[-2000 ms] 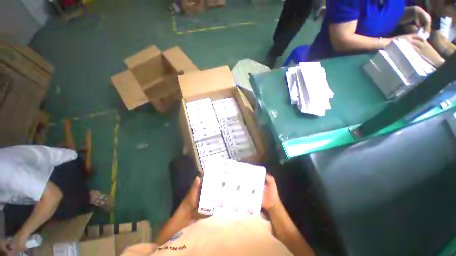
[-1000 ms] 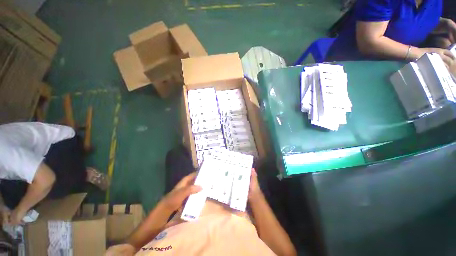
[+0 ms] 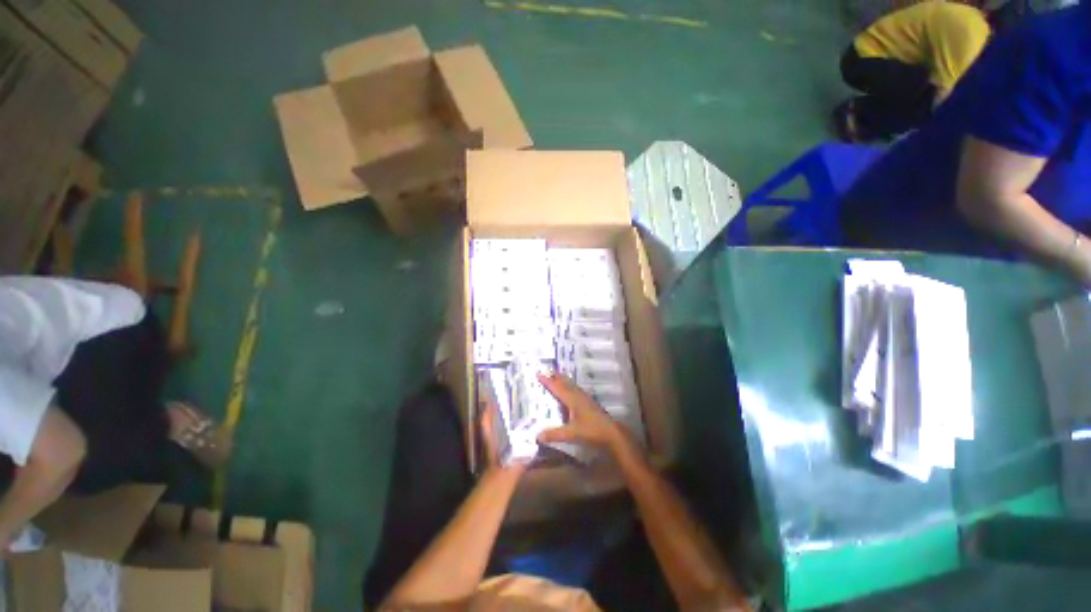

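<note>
A brown shipping carton (image 3: 548,191) stands open in front of me, holding rows of white product boxes (image 3: 510,299). A group of white product boxes (image 3: 520,407) is between my hands at the near left of the carton, standing partly inside it. My left hand (image 3: 493,440) is at the left side of this group, its fingers partly hidden by the boxes and the carton wall. My right hand (image 3: 581,421) is at the right side, fingers spread, with fingertips on the group.
An empty carton (image 3: 413,138) stands on the floor beyond. A stool (image 3: 680,197) is behind my carton. The green side table (image 3: 784,395) at right bears a fanned white pile (image 3: 909,365). A blue-shirted person sits at right, a yellow-shirted person crouches behind, and a white-shirted person works at left.
My hands have moved forward from my lap into the carton with the group of boxes. The view has shifted, and the fanned pile appears farther right. The yellow-shirted person has come into view.
</note>
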